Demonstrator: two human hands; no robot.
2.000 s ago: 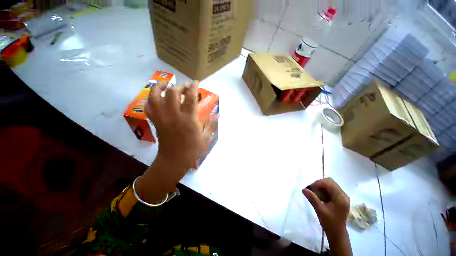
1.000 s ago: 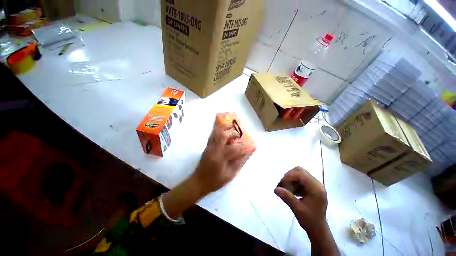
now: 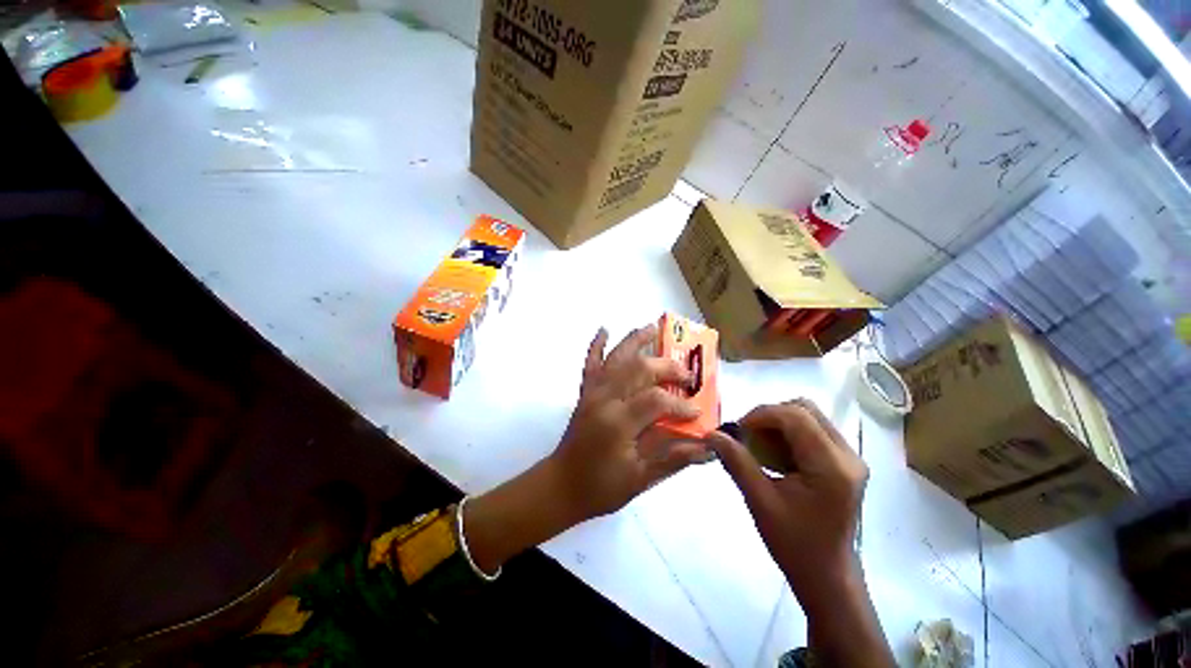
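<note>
An orange retail box point(image 3: 695, 375) stands on the white tabletop in front of me, its top with a small black handle facing up. My left hand point(image 3: 624, 420) lies against its left side and top, fingers spread over it, steadying it. My right hand point(image 3: 792, 472) is at the box's near right corner, thumb and forefinger pinched on a small dark piece point(image 3: 726, 432); what it is cannot be told. A second orange retail box point(image 3: 460, 305) lies to the left, untouched.
A tall brown master carton point(image 3: 594, 118) stands behind. An open inner carton point(image 3: 773, 282) holds orange boxes. A tape roll point(image 3: 886, 388), closed carton point(image 3: 1012, 424), crumpled pale pile point(image 3: 943, 645), bottle point(image 3: 836, 209) by the wall, and clear bags point(image 3: 281, 137) also show.
My left hand has left the left box and moved right with the other box, which now stands near my right hand. My right hand has come in to that box's corner.
</note>
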